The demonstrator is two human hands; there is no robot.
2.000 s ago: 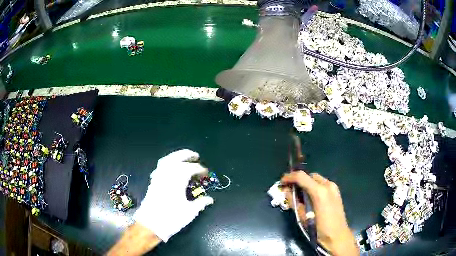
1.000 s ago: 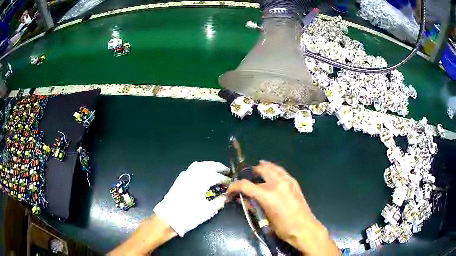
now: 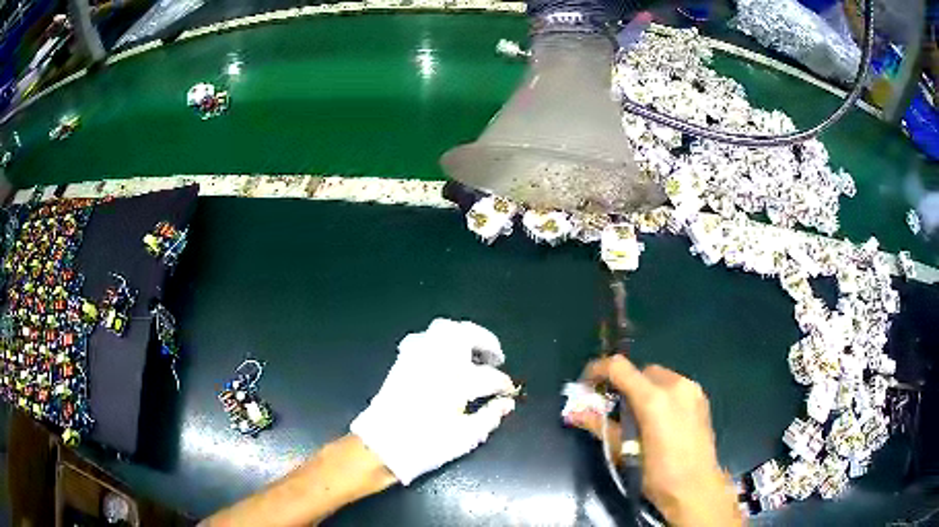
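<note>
My left hand (image 3: 432, 399), in a white glove, is closed in front of me at the centre. Its fingers pinch a circuit board that is almost fully hidden; only a small bit (image 3: 518, 391) shows at the fingertips. My bare right hand (image 3: 664, 427) is to the right, apart from the left. It holds the soldering iron (image 3: 616, 324), tip pointing away from me, and also a white plastic housing (image 3: 587, 401) at its fingers. A loose circuit board with a curled lead wire (image 3: 245, 403) lies on the dark green bench top, left of my gloved hand.
A fume hood (image 3: 556, 154) hangs above the back of the bench. White housings (image 3: 849, 350) are heaped at right and behind the hood. Boards in dense rows (image 3: 41, 309) lie on a black sheet (image 3: 113, 381) at left. Joined units (image 3: 209, 100) lie on the green belt (image 3: 340, 98).
My hands came together over the board and are now apart again, with my right hand back at right. My left hand is further right than at first. The units on the belt moved left.
</note>
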